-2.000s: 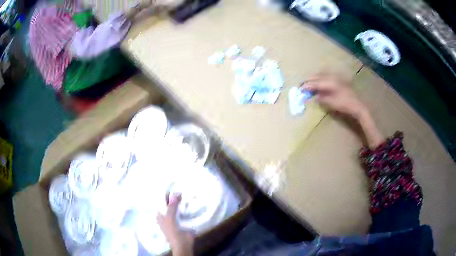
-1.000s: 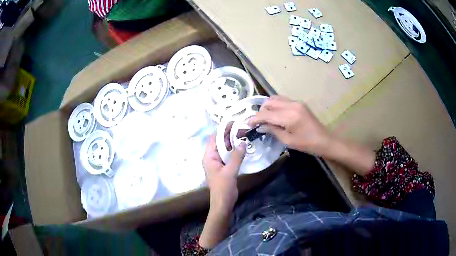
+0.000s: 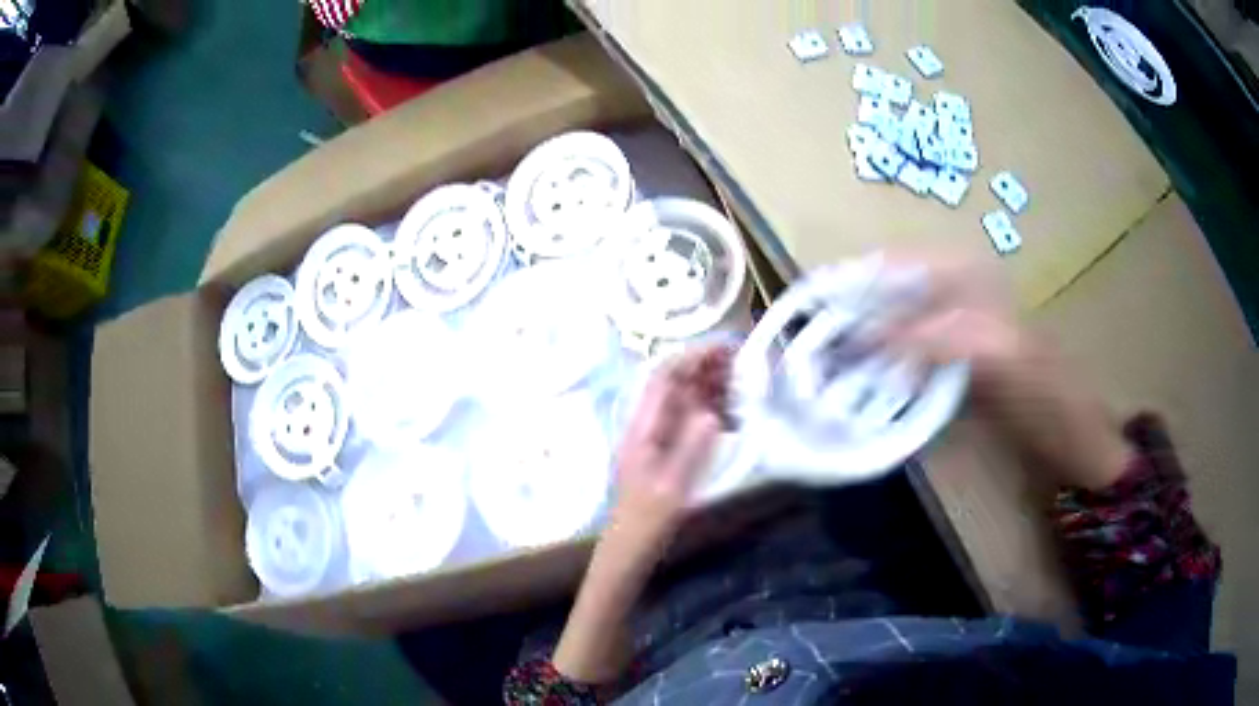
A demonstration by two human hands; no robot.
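A round white base (image 3: 849, 428) with slots is held up and tilted at the box's right end, blurred by motion. My right hand (image 3: 987, 345), also blurred, grips its upper right side. My left hand (image 3: 670, 441) is at its left side, fingers curled, with white plastic against the fingers; whether this is the same base or a second one is unclear. No dark piece can be made out at the fingertips. Small pale square pieces (image 3: 918, 138) with dark holes lie in a pile on the cardboard-covered table (image 3: 773, 152).
The open carton (image 3: 159, 441) before me holds rows of white bases (image 3: 345, 287), several overexposed. Another base (image 3: 1129, 58) lies on the dark green belt at the upper right. A yellow crate (image 3: 86, 235) stands at the left. A person's green clothing (image 3: 463, 21) shows at the top.
The held base has moved right and is tilted, away from the carton. My right hand has moved right with it. The dark piece seen at my right fingertips before is no longer visible.
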